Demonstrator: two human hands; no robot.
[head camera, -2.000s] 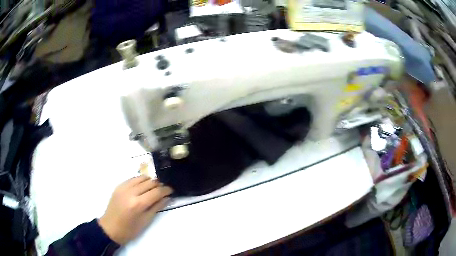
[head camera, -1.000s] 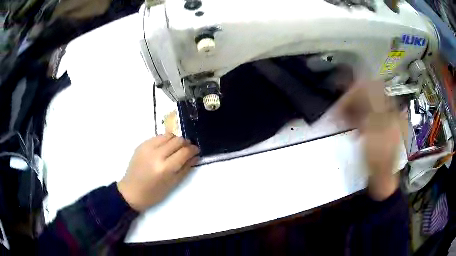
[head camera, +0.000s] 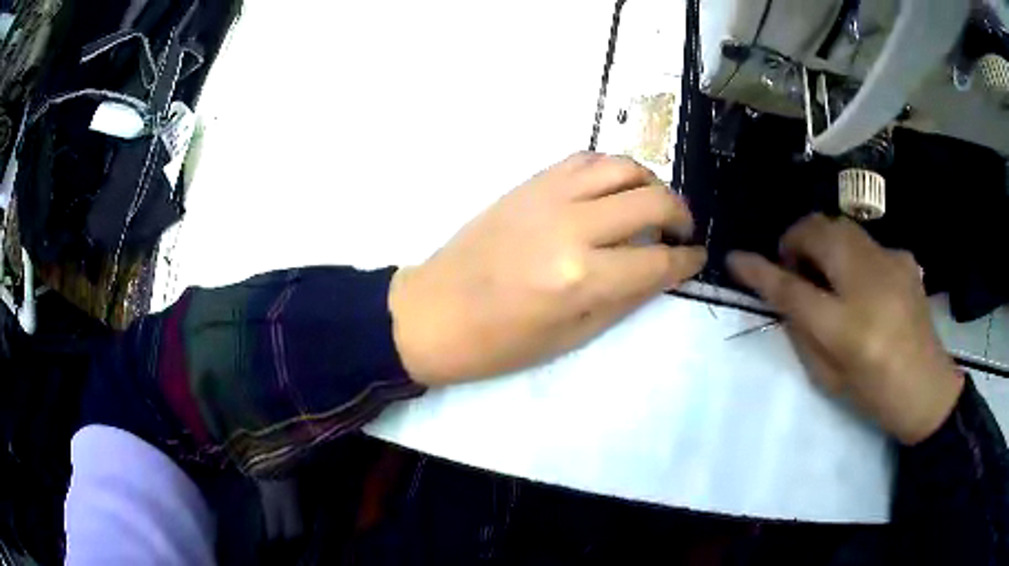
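Note:
A black garment panel (head camera: 763, 188) lies under the head of the white sewing machine (head camera: 763, 44), a pale stitch line along its left edge. My left hand (head camera: 542, 271) has its fingertips on the panel's near left corner; the cloth under them is partly hidden. My right hand (head camera: 857, 315) is on the panel's near edge, just right of my left fingertips, fingers bent. A thin dark sliver, perhaps a pick or tweezers (head camera: 755, 329), sticks out below my right fingers. The presser foot area (head camera: 725, 127) is dark and hard to make out.
A bundle of dark cut pieces (head camera: 94, 188) with a pale tie and a white tag (head camera: 118, 119) is at the left table edge. A ribbed cream knob (head camera: 861, 194) is on the machine's front. The white tabletop (head camera: 365, 133) has a curved near edge.
The view has moved closer and leftward, bringing in the bundle. My right hand has come from the machine's right side to the panel's near edge. My left hand stays at the corner.

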